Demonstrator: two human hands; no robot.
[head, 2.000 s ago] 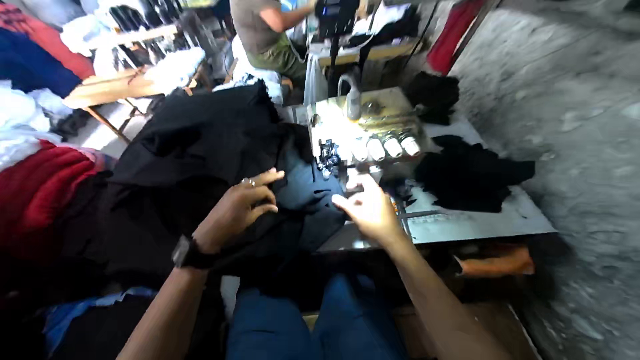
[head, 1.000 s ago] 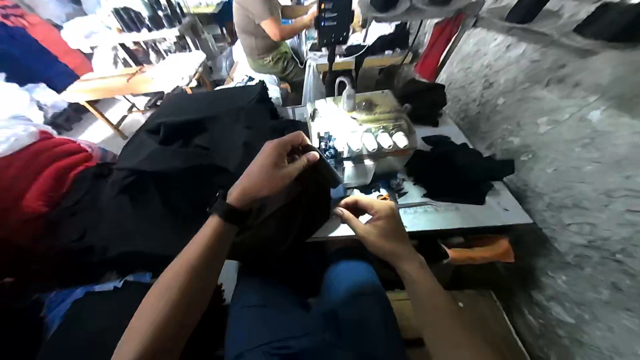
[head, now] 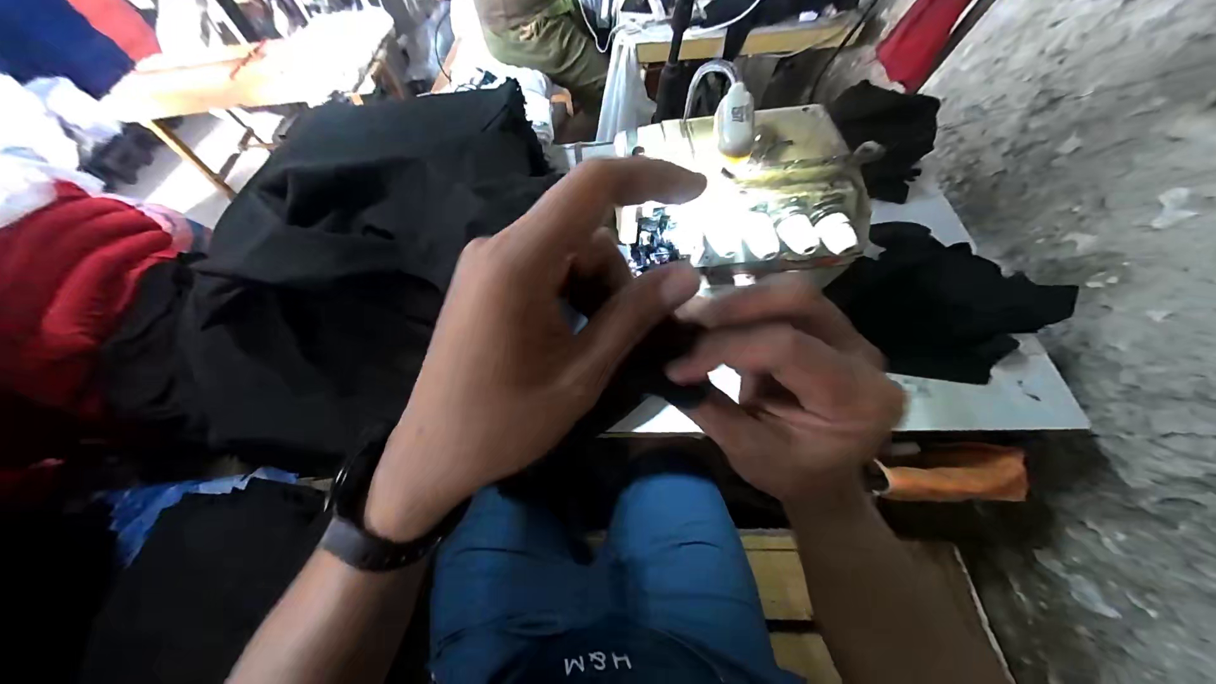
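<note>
Both hands are raised in front of an overlock sewing machine (head: 798, 142), lit by a small lamp (head: 734, 122). My left hand (head: 532, 332), a dark band on its wrist, has its index finger stretched out and its thumb near black fabric (head: 655, 366). My right hand (head: 798, 380), slightly blurred, pinches the edge of that fabric between thumb and fingers. Whether the left fingers also grip the cloth is hidden. A large heap of black cloth (head: 332, 256) lies to the left of the machine. The needle area is partly behind my hands.
Black cloth pieces (head: 950, 304) lie on the white machine table (head: 988, 404), beside a rough wall (head: 1121, 190). Red fabric (head: 76, 294) is piled at the far left. A seated person (head: 546, 43) is behind the machine. An orange object (head: 955, 473) sits below the table edge.
Two seconds ago both hands were low over the black fabric by the machine; they have since come together and lifted, with the fabric edge raised between them.
</note>
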